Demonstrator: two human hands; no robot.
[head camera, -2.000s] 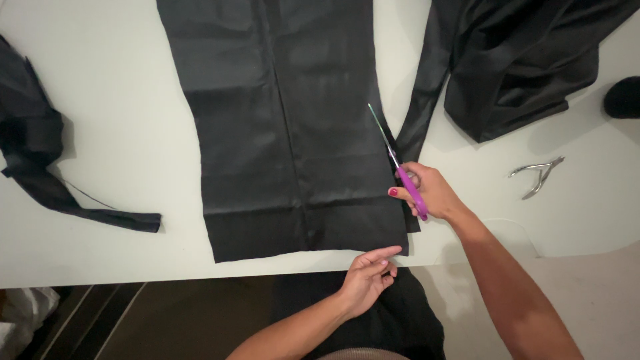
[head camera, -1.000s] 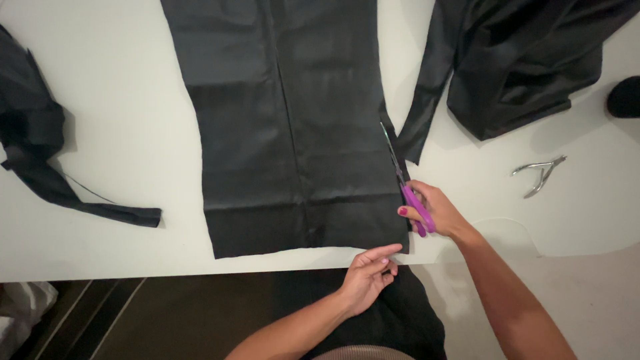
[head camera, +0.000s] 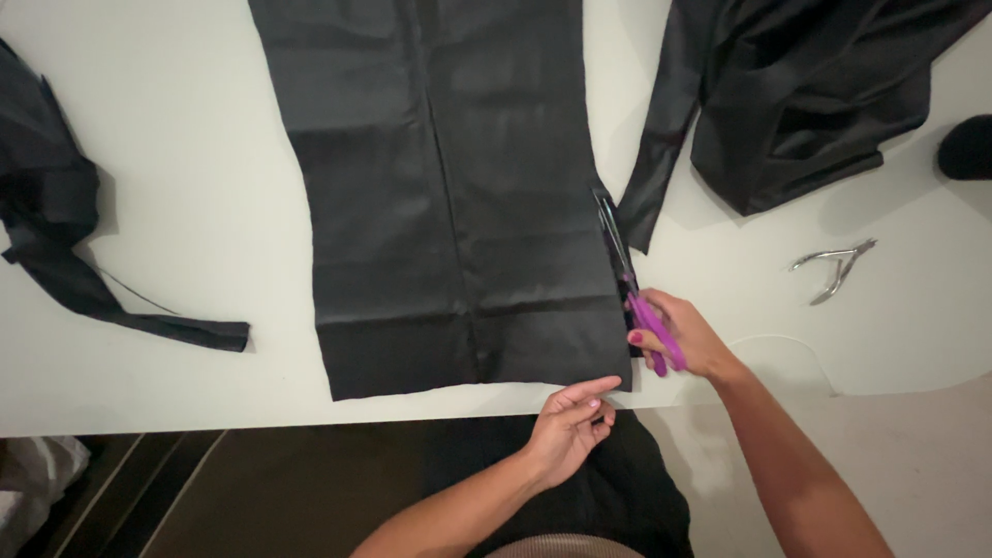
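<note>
A large panel of black fabric (head camera: 457, 217) lies flat across the white table, with a seam or fold line down its middle. My right hand (head camera: 678, 333) grips the purple handles of a pair of scissors (head camera: 657, 333). Their metal blades lie at the panel's right edge, where a narrow strip of fabric (head camera: 629, 302) shows beside the cut edge. At the panel's lower right corner, my left hand (head camera: 575, 426) rests a fingertip on the fabric, its other fingers loosely curled and holding nothing.
More black fabric (head camera: 806, 101) is heaped at the upper right, one long piece reaching near the scissors. Metal nippers (head camera: 841, 267) and a round black object (head camera: 967, 147) are on the right. A twisted black fabric piece (head camera: 70, 271) lies left. The white table's front edge (head camera: 271, 428) runs below.
The scissors in my right hand have shifted a little right and down since two seconds ago, and their blades have gone farther along the fabric's right edge. My left hand has stayed at the corner.
</note>
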